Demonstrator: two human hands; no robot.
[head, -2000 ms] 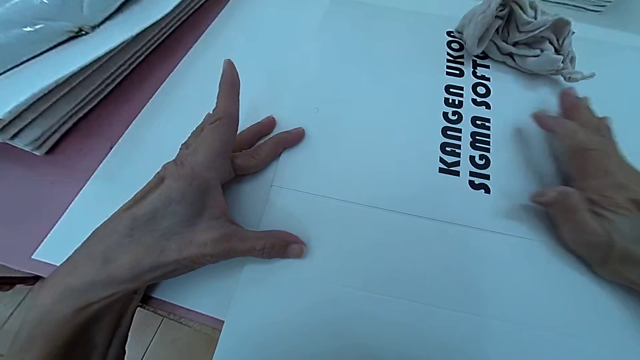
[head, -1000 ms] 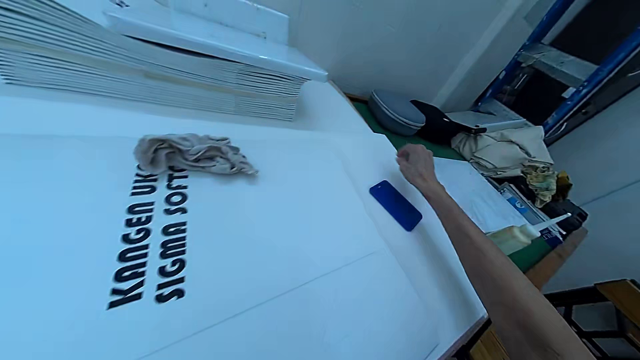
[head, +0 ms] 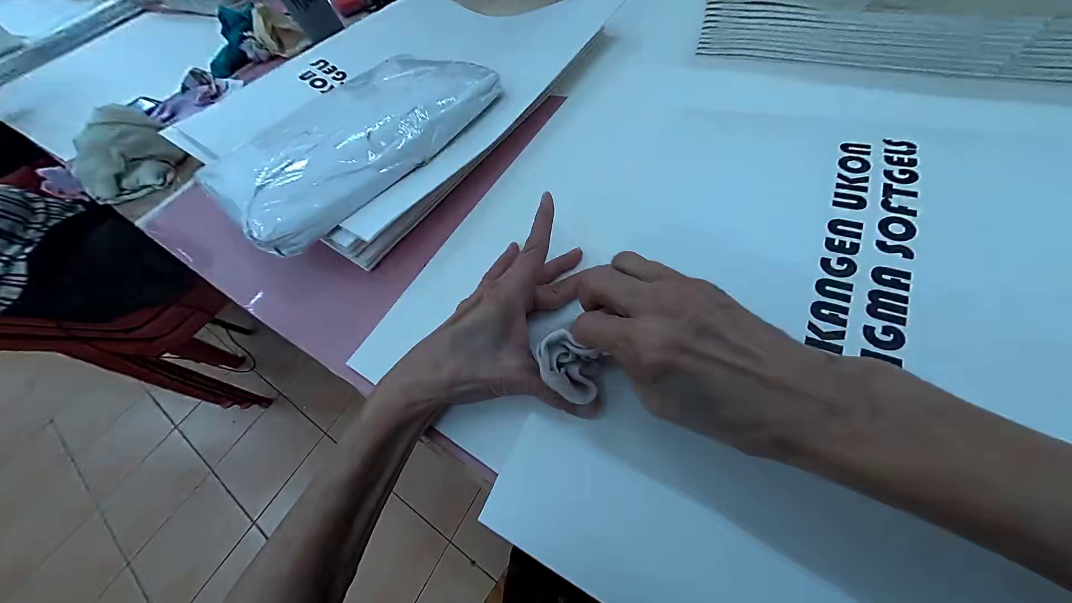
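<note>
A large white printed sheet with bold black lettering lies on the table. My left hand rests on it with the fingers spread, the index finger pointing away and the thumb toward the near edge. Bunched in my right hand is a grey cloth, pressed on the sheet between the left thumb and fingers. The right fingertips meet or overlap the left fingers. Part of the cloth is hidden under the right hand.
A plastic-wrapped white bundle sits on stacked white boards at the upper left, over the pink tabletop. More stacked board lies at the top right. Crumpled cloths and a red plastic chair are at the left.
My right hand was beside a blue phone and has moved back to my left hand. It has taken up the cloth, which lay on the lettering before. The view has swung left.
</note>
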